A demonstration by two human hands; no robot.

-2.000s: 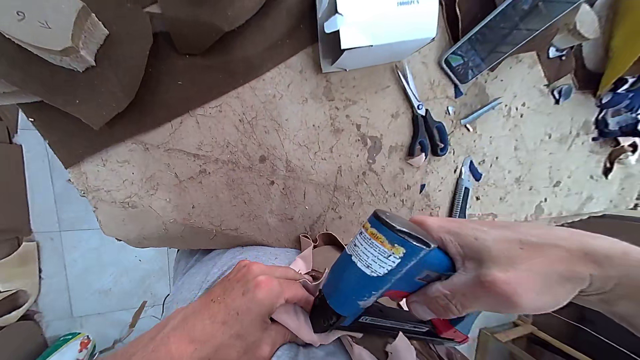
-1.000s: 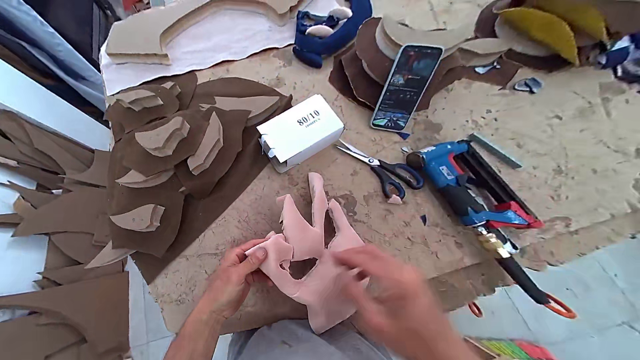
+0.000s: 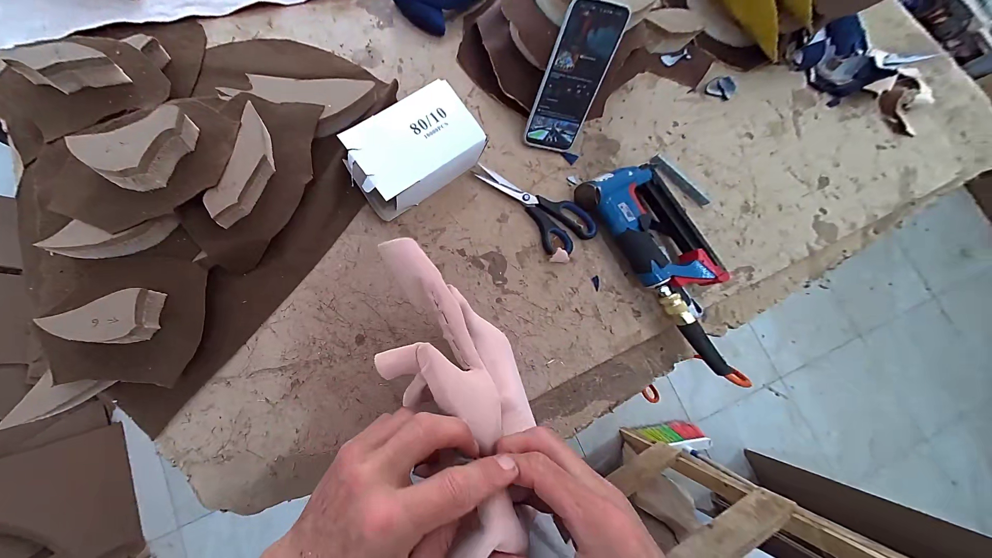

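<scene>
Both my hands pinch a pink fabric-covered piece (image 3: 465, 391) near the table's front edge. My left hand (image 3: 395, 488) grips it from the left and my right hand (image 3: 577, 492) from the right, their fingertips close together. Its narrow upper arm points away over the table and shows a row of staples. A shorter arm curls to the left. Folds below are partly hidden by my fingers. Scissors (image 3: 542, 213) with dark handles lie partly open beyond the piece. To their right rests a blue pneumatic stapler (image 3: 639, 225) with a hose fitting.
A white box (image 3: 418, 147) and a phone (image 3: 577, 74) lie farther back. Brown fabric pieces (image 3: 271, 174) with foam shapes (image 3: 136, 147) cover the left side. A metal staple strip (image 3: 680, 180) lies by the stapler. Wooden slats (image 3: 732, 535) stand at lower right, beyond the table edge.
The stapler was in my right hand two seconds ago and now lies on the table. My right hand has come to the pink piece, which was spread wider one second ago and is now folded narrower.
</scene>
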